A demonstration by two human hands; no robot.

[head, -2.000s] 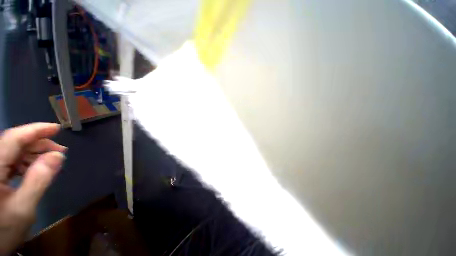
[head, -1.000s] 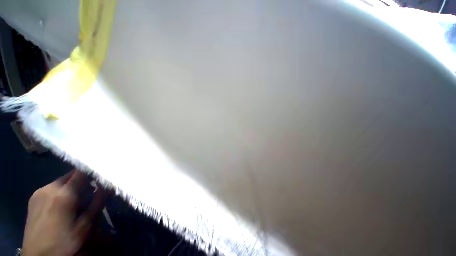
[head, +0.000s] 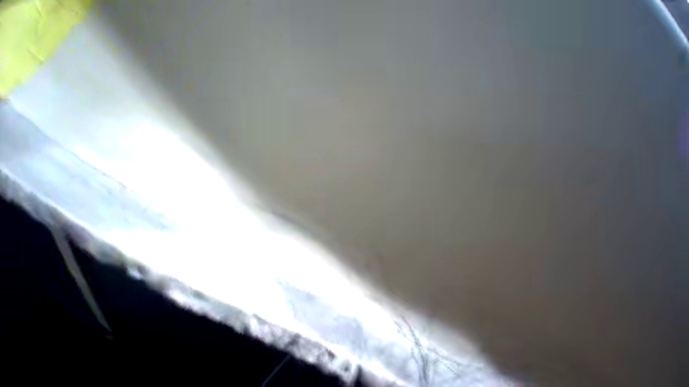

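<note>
Neither of my hands is in view. The white cloth-covered table edge (head: 219, 234) runs diagonally from the left side down to the bottom right, with a frayed border and a strongly overexposed middle. A large, blurred grey-beige surface (head: 423, 159) fills most of the picture above and to the right of it; I cannot tell what it is. Yellow tape (head: 34, 38) lies at the upper left corner. Some thin dark threads (head: 419, 351) show near the bottom centre-right.
Below the frayed edge, the lower left is very dark. A thin pale strip (head: 81, 283) hangs down there from the edge. A light curved rim (head: 671, 26) shows at the top right corner.
The view has shifted closer to the frayed edge. The yellow tape has moved to the upper left corner. My left hand, seen below the edge before, has left the picture.
</note>
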